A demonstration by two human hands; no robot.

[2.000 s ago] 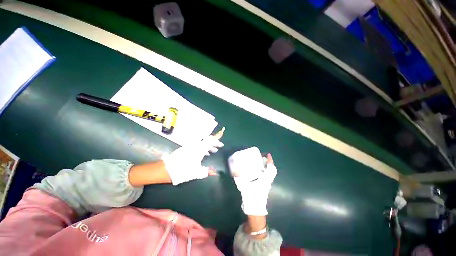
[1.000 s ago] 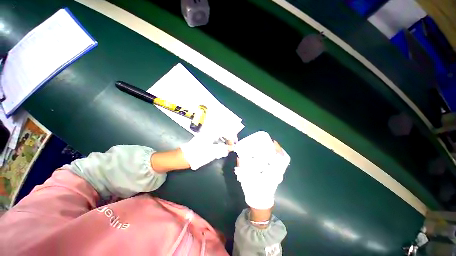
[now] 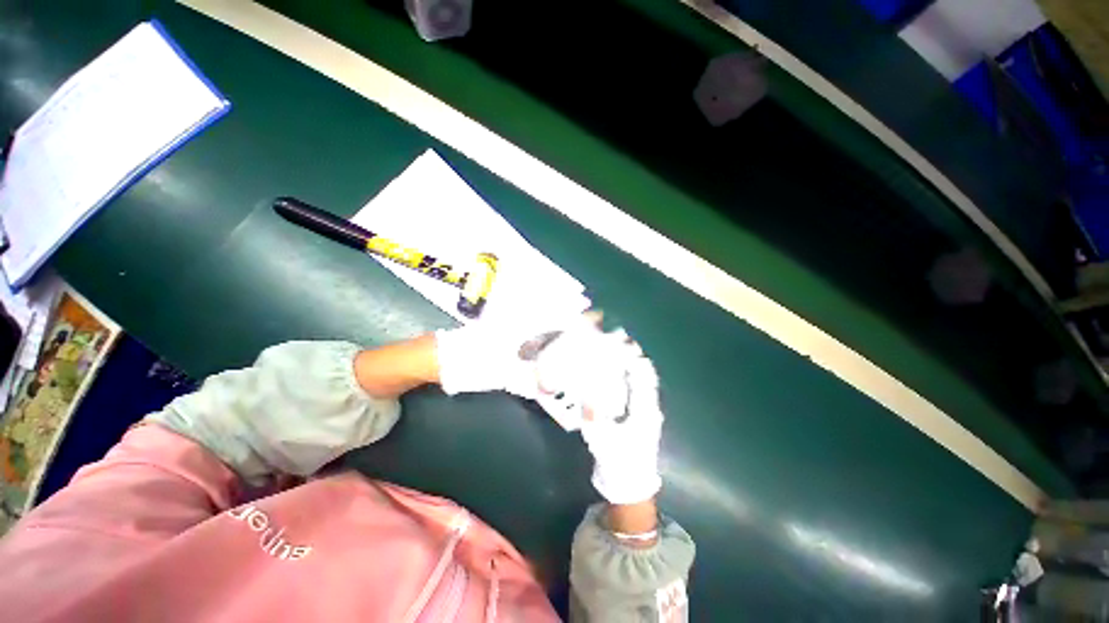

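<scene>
My left hand and my right hand, both in white gloves, meet in front of me above the green bench. Between them is a white plug-in unit, with small dark marks on its face. It blends into the overexposed gloves, so its edges are hard to tell. My right hand is around it from the right. My left fingers touch it from the left; whether they grip it is unclear.
A hammer with black grip and yellow shaft lies on white paper sheets. A clipboard with form is at left. Beyond the cream edge line, the dark conveyor belt carries several pale units.
My hands have come together at the unit, and it has turned and shifted left in them. The view has also swung, so the clipboard shows more fully.
</scene>
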